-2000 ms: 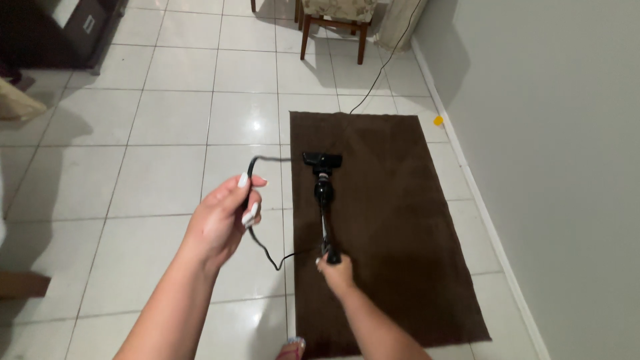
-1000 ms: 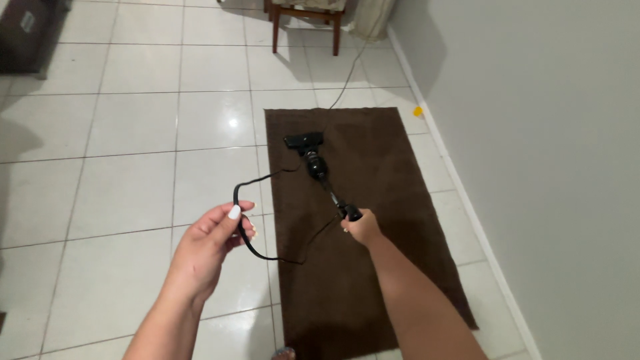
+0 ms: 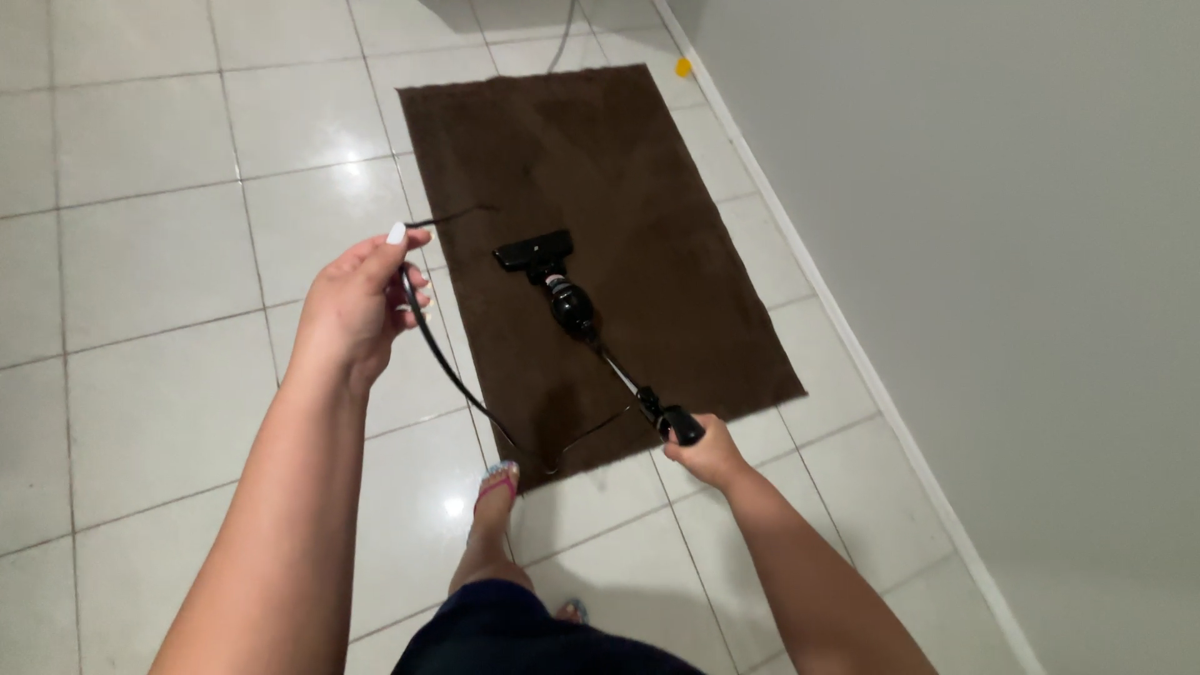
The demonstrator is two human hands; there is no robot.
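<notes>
My right hand (image 3: 710, 450) is closed around the handle of a black upright stick vacuum cleaner (image 3: 572, 307), at the near right edge of a brown rug (image 3: 656, 272). The vacuum's floor head (image 3: 534, 251) rests on the rug, left of its middle. Between the thumb and fingers of my left hand (image 3: 361, 291) is a black power cord (image 3: 441, 356), held up left of the rug. From there the cord hangs in a loop down to the rug's near left corner and runs on toward the vacuum's handle.
A grey wall (image 3: 984, 234) with a white baseboard (image 3: 825, 281) runs along the right. White floor tiles (image 3: 159, 262) surround the rug. A small yellow object (image 3: 682, 67) lies by the baseboard. My foot in a flip-flop (image 3: 497, 487) is at the rug's near left corner.
The vacuum's floor head has come from near the rug's far left part back toward me. Both hands keep their hold. The view has shifted, and the chair seen earlier has left it.
</notes>
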